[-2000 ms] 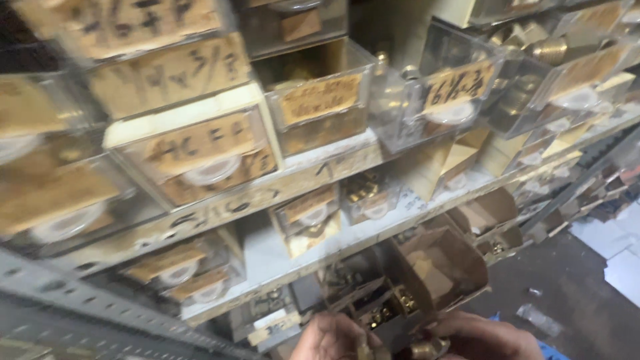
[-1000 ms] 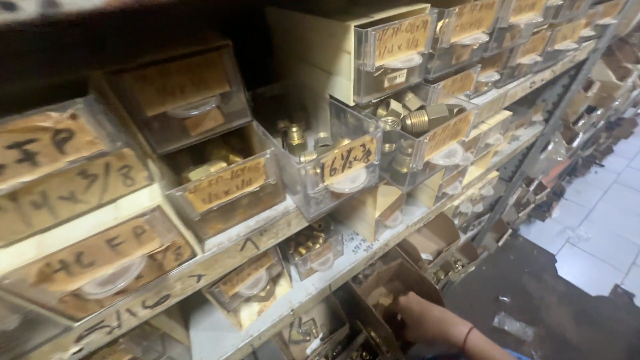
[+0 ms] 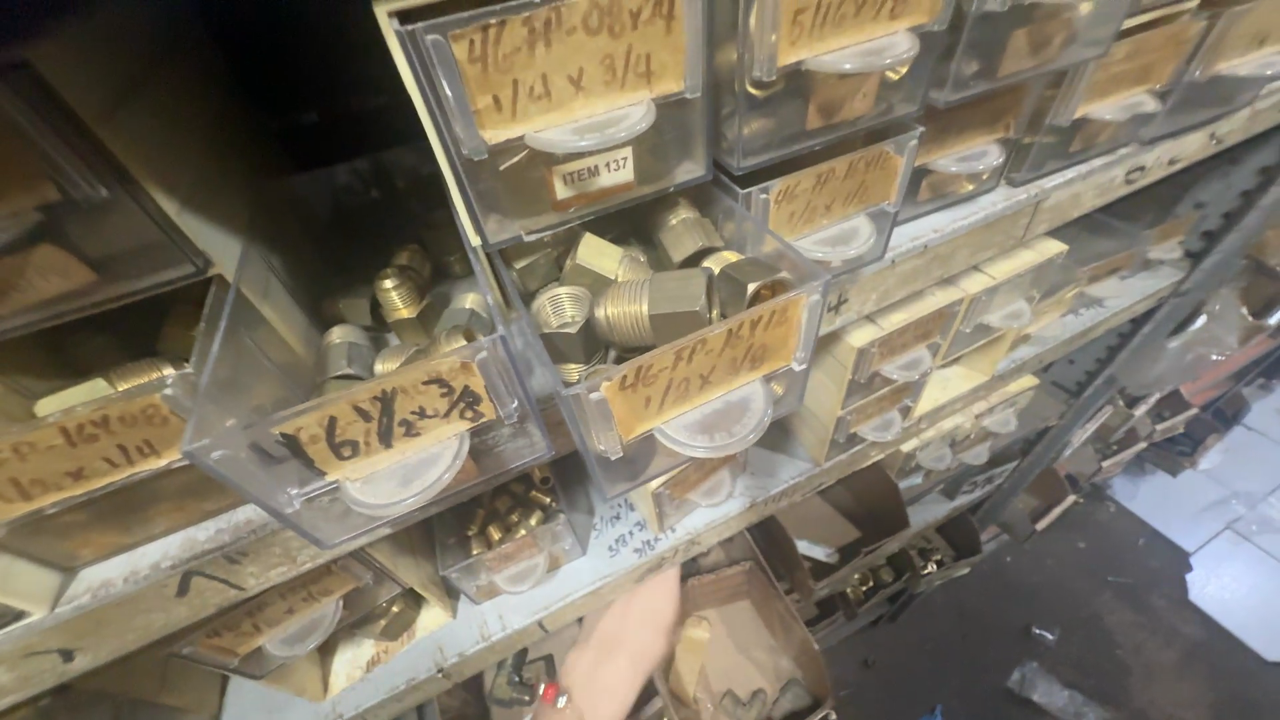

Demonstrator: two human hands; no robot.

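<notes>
What appears to be my right hand (image 3: 622, 635), with a red bead at the wrist, is blurred at the bottom centre. It is beside an open cardboard box (image 3: 745, 640), near the lower shelf edge; its fingers cannot be made out, nor whether it holds anything. My left hand is out of view. Above are two clear plastic drawers, pulled out: one (image 3: 400, 480) holds brass fittings, the other (image 3: 690, 405) larger threaded hex fittings (image 3: 655, 308). A small clear bin (image 3: 520, 565) of little brass fittings sits on the shelf below.
Labelled plastic drawers (image 3: 590, 165) are stacked above and to the right. A metal shelf edge (image 3: 120, 610) runs diagonally across. Cardboard boxes with brass parts (image 3: 870, 580) stand lower right, beside a dark floor (image 3: 960, 640) with plastic scraps (image 3: 1055, 692) and white tiles.
Two hands showed at the bottom two seconds ago; one shows now. One second ago a hand was at the cardboard box. The view has moved right along the shelves and closer to the drawers.
</notes>
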